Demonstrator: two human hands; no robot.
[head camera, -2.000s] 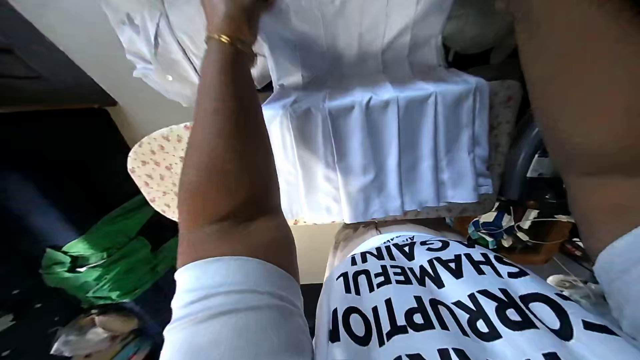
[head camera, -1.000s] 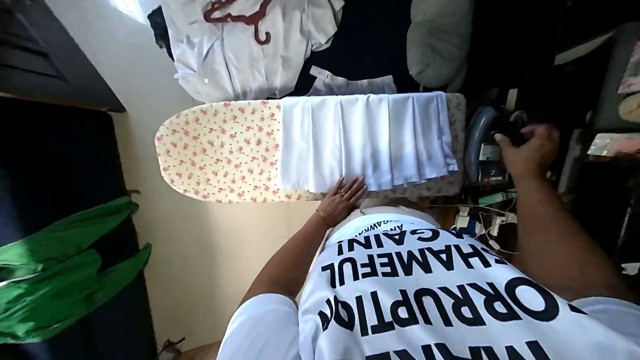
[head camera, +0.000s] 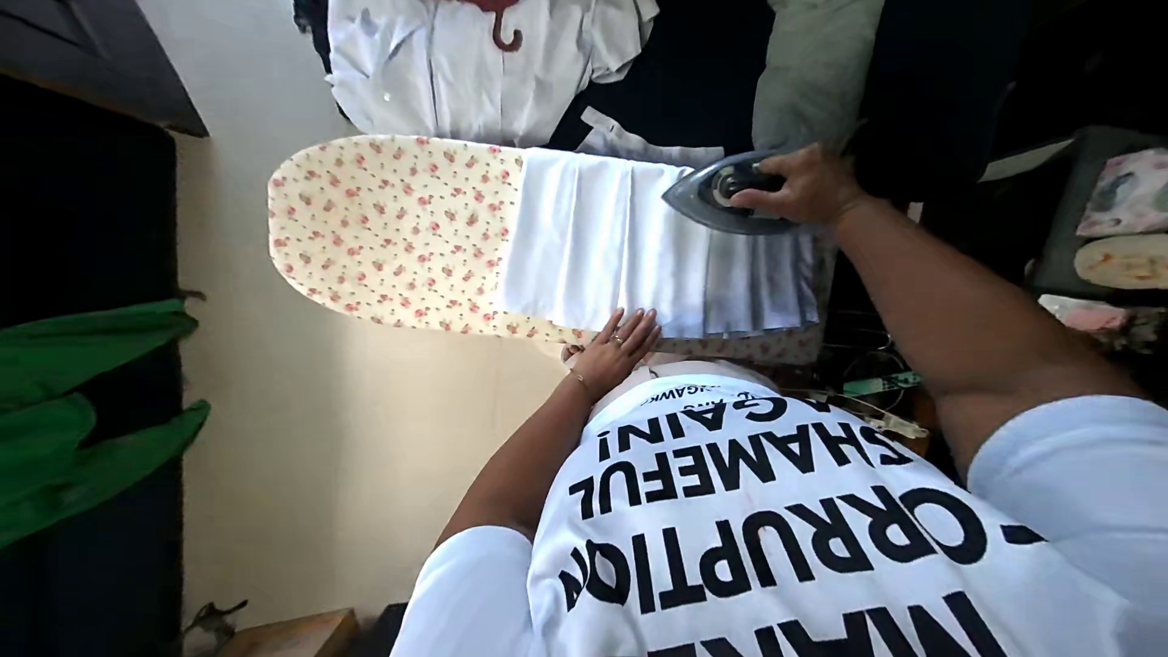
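Note:
My right hand (head camera: 808, 185) grips the handle of a dark grey clothes iron (head camera: 725, 196), whose pointed tip faces left. The iron is over the upper right part of a white pleated cloth (head camera: 598, 242); its soleplate is hidden. The cloth lies across the right half of an ironing board (head camera: 392, 233) with a floral cover. My left hand (head camera: 623, 351) rests with its fingers spread on the cloth's near edge, holding nothing between them.
Beyond the board lie a white garment (head camera: 465, 73) and a dark red clothes hanger (head camera: 505, 32). A grey bundle (head camera: 808, 73) is at the top. Green cloth (head camera: 82, 401) hangs at the left. A cable (head camera: 876, 411) runs near the board's right end.
My right hand has taken hold of the iron and moved it left from beside the board onto the white cloth. My left hand stays at the cloth's near edge since one second ago.

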